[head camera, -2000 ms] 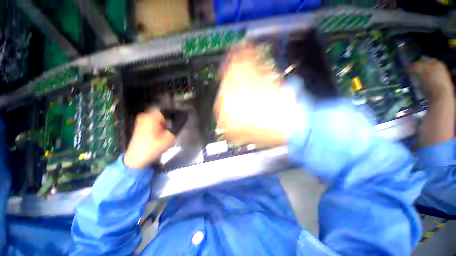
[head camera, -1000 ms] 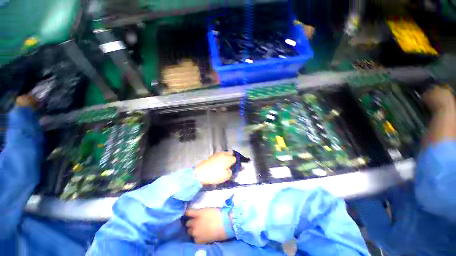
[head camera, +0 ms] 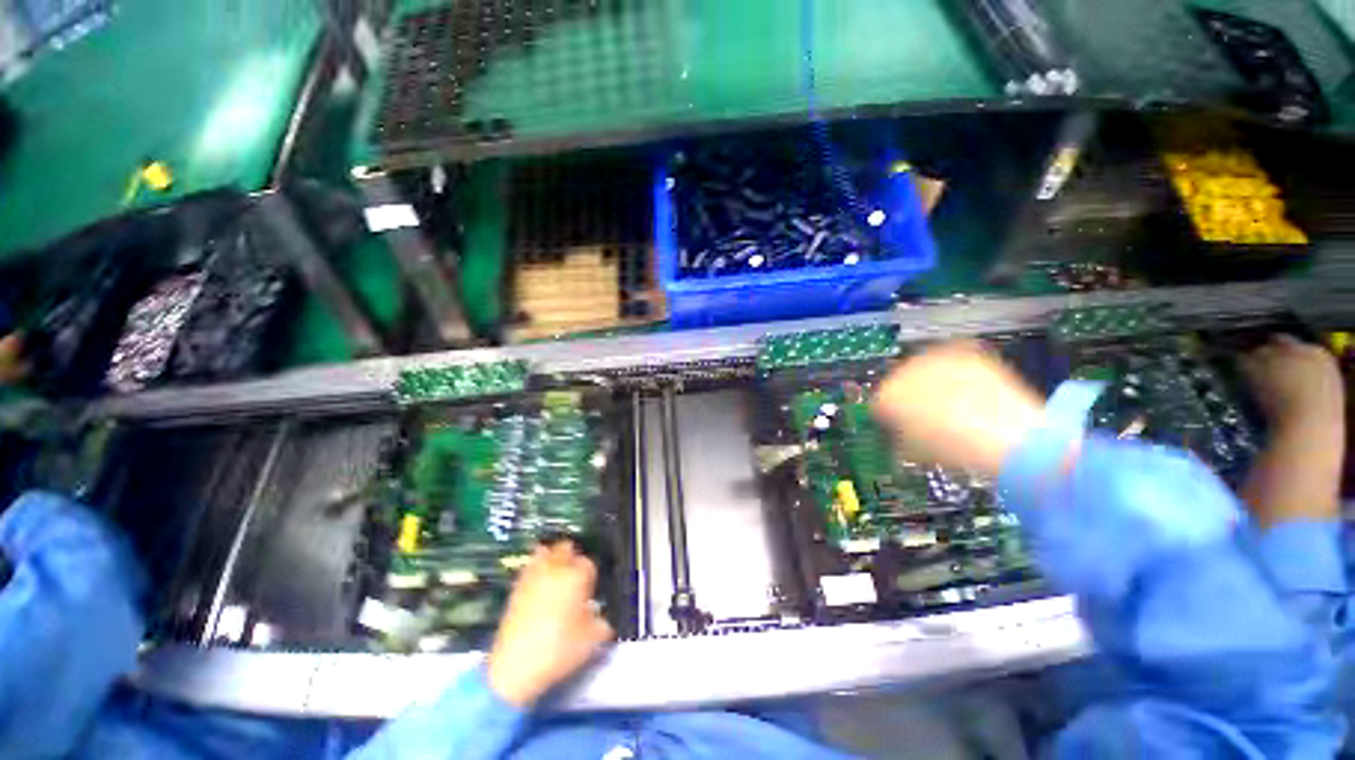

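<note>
My left hand [head camera: 550, 624] is over the lower right corner of a green circuit board [head camera: 461, 483] in a black pallet, at the conveyor's near rail. Its fingers are bent; I cannot tell whether it holds anything. My right hand [head camera: 959, 408] is blurred and over the upper part of another green circuit board [head camera: 832, 460], which has a small yellow block. Its fingertips and anything in them cannot be made out. A blue parts bin [head camera: 803, 296] heaped with loose black cylinders stands behind the far rail.
A silvery conveyor rail [head camera: 832, 653] runs along the near side. A tan block [head camera: 568, 293] and a bin of yellow parts [head camera: 1236, 196] are behind the far rail. Another person's hand [head camera: 1296, 389] is at the right; a blue sleeve [head camera: 67, 609] is at the left.
My right hand has moved up from near my body to over the right board. My left hand has moved left and down; the dark clump is no longer visible. The view shows more of the shelves.
</note>
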